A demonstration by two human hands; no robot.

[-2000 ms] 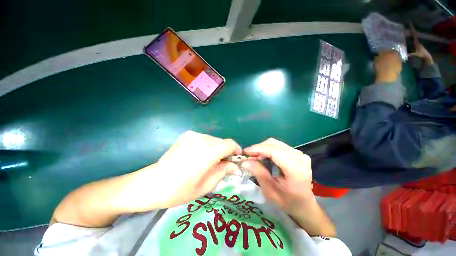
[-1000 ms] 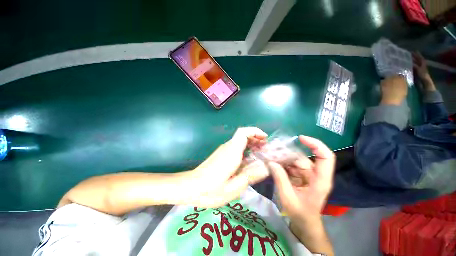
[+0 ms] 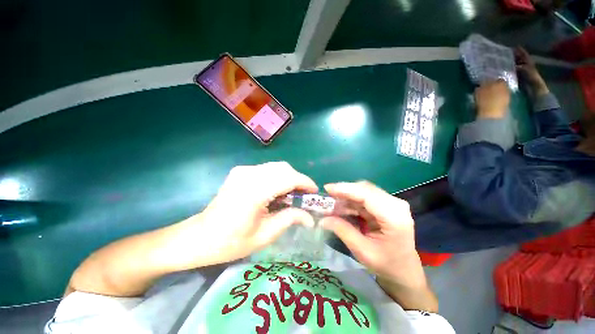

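Note:
A clear plastic sheet (image 3: 319, 203) with a small white printed label is held between my two hands at the bench's near edge. My left hand (image 3: 261, 209) pinches its left end with thumb and fingers. My right hand (image 3: 375, 225) pinches its right end. See-through film hangs below the fingertips in front of my shirt. The fingers hide much of the sheet. Another flat clear sheet (image 3: 417, 116) with two columns of small blocks lies on the bench to the right.
A smartphone (image 3: 243, 98) with a lit orange and pink screen lies beyond my hands on the green bench (image 3: 130, 176). A pale rail (image 3: 143, 77) runs behind it. At right a person in denim holds a stack of clear sheets (image 3: 489, 62). Red crates (image 3: 545, 277) stand below.
The sheet was tilted and blurred between my spread hands a second ago. Now my hands are closer together, with the printed label between the fingertips. The camera view has shifted slightly.

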